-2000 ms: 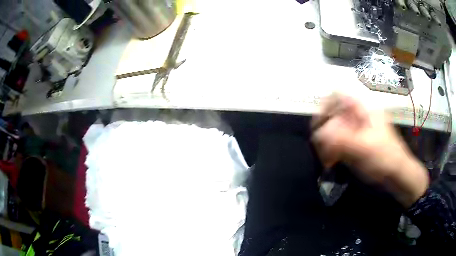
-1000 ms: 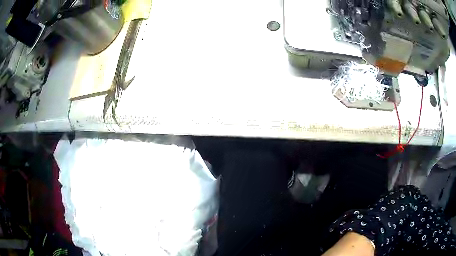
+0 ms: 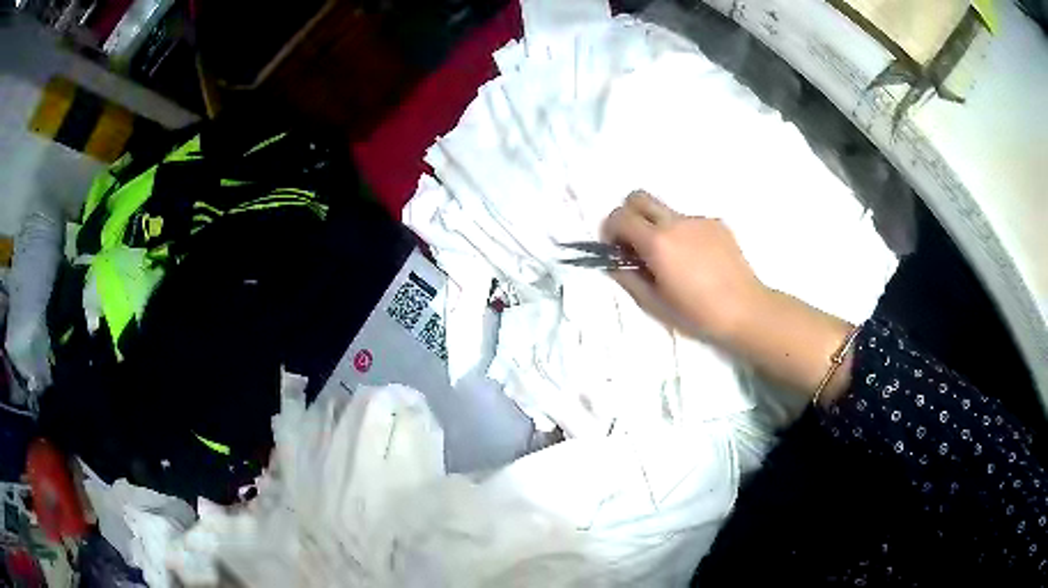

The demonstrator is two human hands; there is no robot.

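My right hand (image 3: 690,264) comes in from the right, over a big heap of white fabric pieces (image 3: 736,149). It holds small dark thread snips (image 3: 598,255), with the two pointed blades sticking out to the left and slightly apart. The heap's left side shows many stacked, frayed edges. More white cloth (image 3: 379,471) lies bunched at the bottom, partly blurred. I cannot make out my left hand.
A pale card with QR codes (image 3: 425,316) lies left of the heap. Black and neon-green material (image 3: 126,270) is at left. The curved table edge (image 3: 965,195) runs along the upper right, with large dark scissors (image 3: 937,75) on it.
The view has swung left and down from the table and machine to the white heap. My right hand, partly or wholly out of the picture before, is now over the heap with the snips visible.
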